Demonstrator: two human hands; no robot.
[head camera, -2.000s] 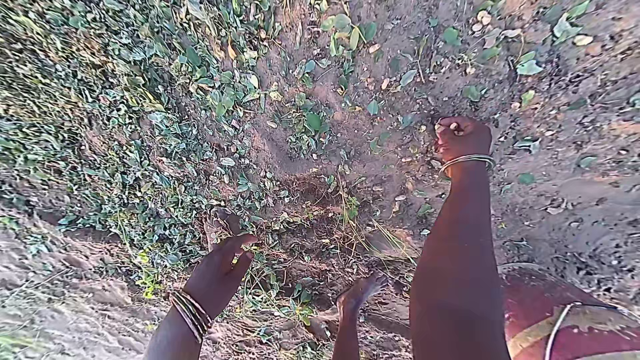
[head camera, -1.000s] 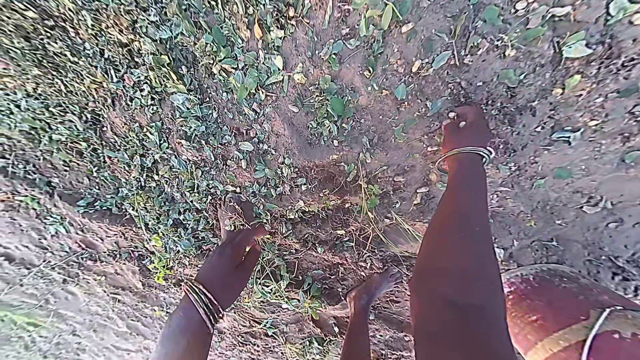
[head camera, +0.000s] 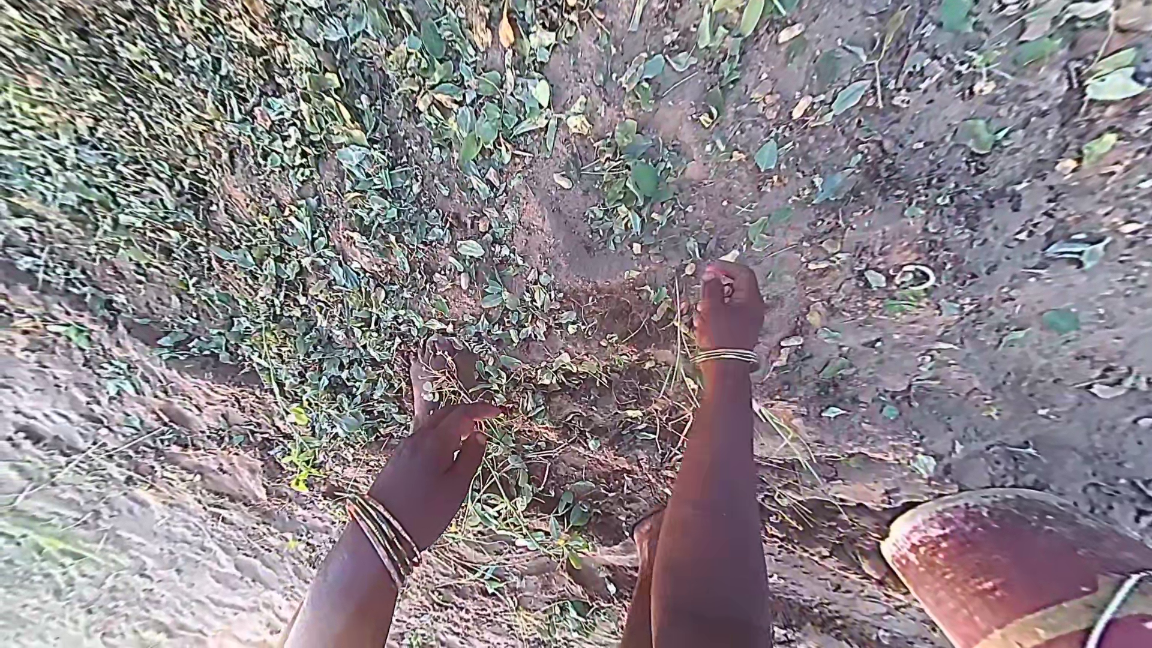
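Note:
My left hand (head camera: 436, 472) is at the lower centre-left, palm down with thumb and fingers apart and nothing visible in it. Bangles circle its wrist. Just beyond its fingers is a bare foot (head camera: 441, 373), partly covered by leaves and stems. My right hand (head camera: 729, 306), with pale bangles at the wrist, is curled low over the soil right of centre. Its fingers hide whether it holds anything small. Thin dry stems (head camera: 679, 346) lie close along its left side. A small leafy plant (head camera: 639, 180) grows beyond it, up and to the left.
Dense low green foliage (head camera: 297, 207) covers the upper left. Bare soil with scattered leaves (head camera: 972, 297) spreads over the right. A rounded red object with a tan band (head camera: 1017, 558) fills the lower right corner. A small pale ring-shaped thing (head camera: 913, 277) lies on the soil.
My right hand has moved left and back toward me, beside the dry stems. The foot near my right forearm, seen earlier, is now mostly hidden behind it. My left hand keeps much the same pose.

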